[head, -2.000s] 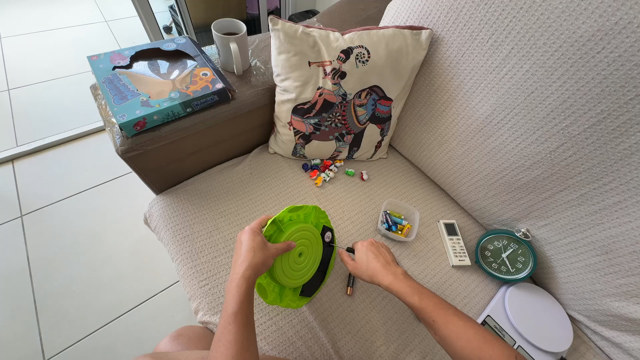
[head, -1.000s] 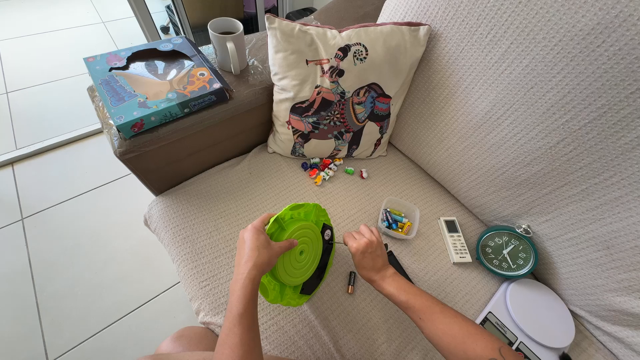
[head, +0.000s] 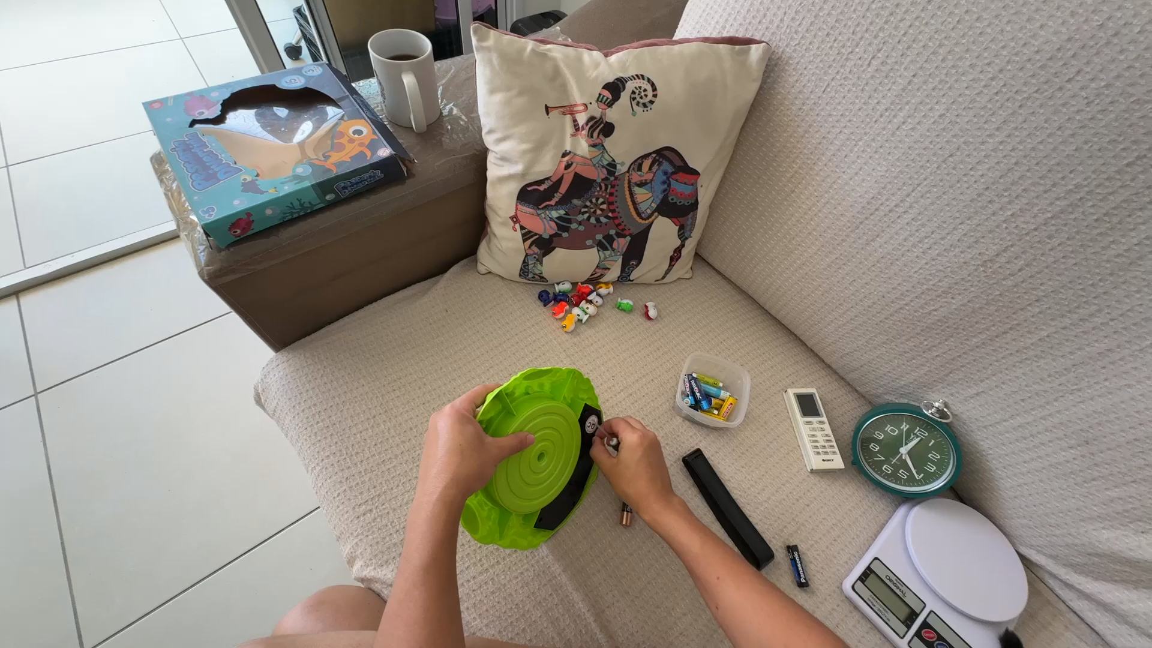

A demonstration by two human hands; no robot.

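My left hand [head: 472, 445] grips a round lime-green plastic toy base [head: 537, 454] by its left side, thumb on the ringed disc. A black curved strip [head: 571, 468] runs along the base's right side. At that edge my right hand [head: 630, 459] pinches a small thin metallic item, mostly hidden by the fingers. Below this hand lies a copper-topped battery [head: 626, 515], partly covered. To the right rest a long black plastic piece [head: 727, 508] and a dark blue battery [head: 797, 566]. A clear plastic tub [head: 740, 405] holds several batteries.
Small colourful toy figures [head: 585, 301] lie before an elephant-print cushion [head: 621, 162]. A white remote control [head: 814, 430], green alarm clock [head: 906, 449] and white kitchen scale [head: 936, 576] are at the right. On the sofa arm stand a toy box [head: 279, 148] and a mug of dark drink [head: 404, 79].
My right hand has stayed near the base's right edge, with its grip shifted. The long black piece and the dark blue battery now show beside my right forearm.
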